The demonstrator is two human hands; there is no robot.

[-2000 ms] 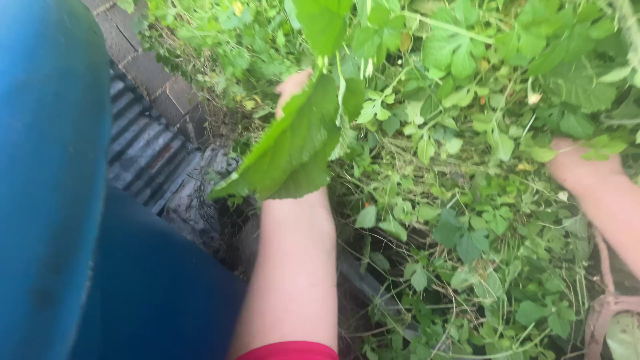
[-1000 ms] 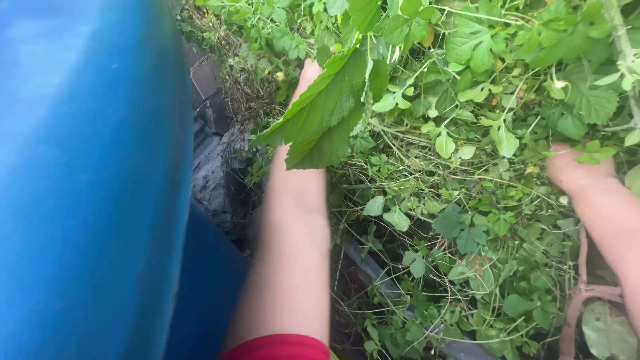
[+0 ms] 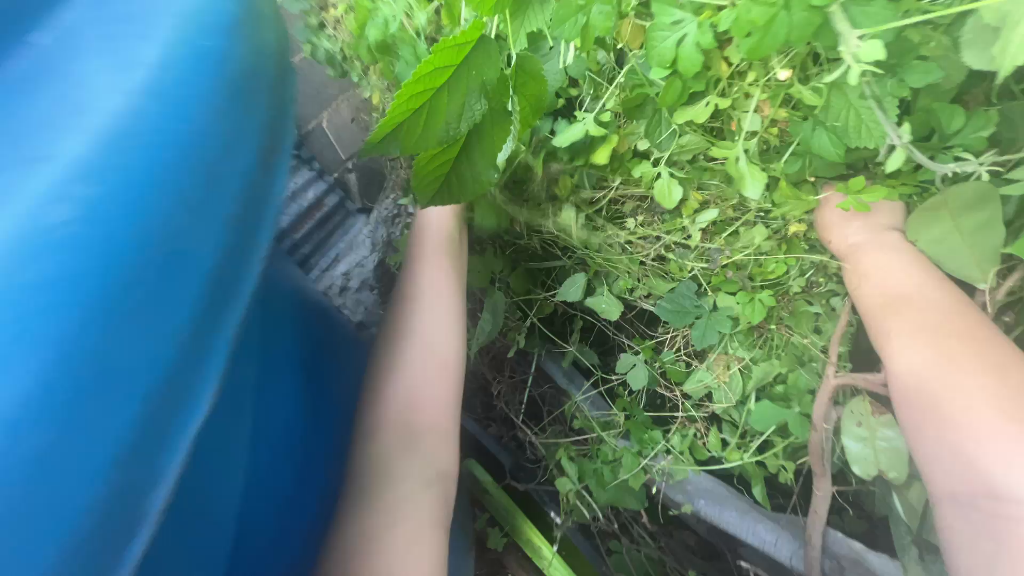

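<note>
My left forearm reaches up the middle of the view beside a blue plastic barrel (image 3: 144, 264). A large serrated green leaf (image 3: 448, 112) covers my left hand, so its fingers do not show. At the right, my right hand (image 3: 860, 218) is sunk in a dense mass of green vines (image 3: 704, 248). Small leaves lie over its fingers, and whether they grip any stems is hidden.
Corrugated sheet (image 3: 316, 220) and paving (image 3: 332, 120) show beyond the barrel. A brown woody branch (image 3: 822, 448) rises below my right hand. Under the vines lie a grey curved edge (image 3: 720, 500) and a bright green strip (image 3: 516, 520).
My left hand, partly visible at the top of the vines earlier, is now hidden behind the large leaf. My right hand stays among the vines at the right.
</note>
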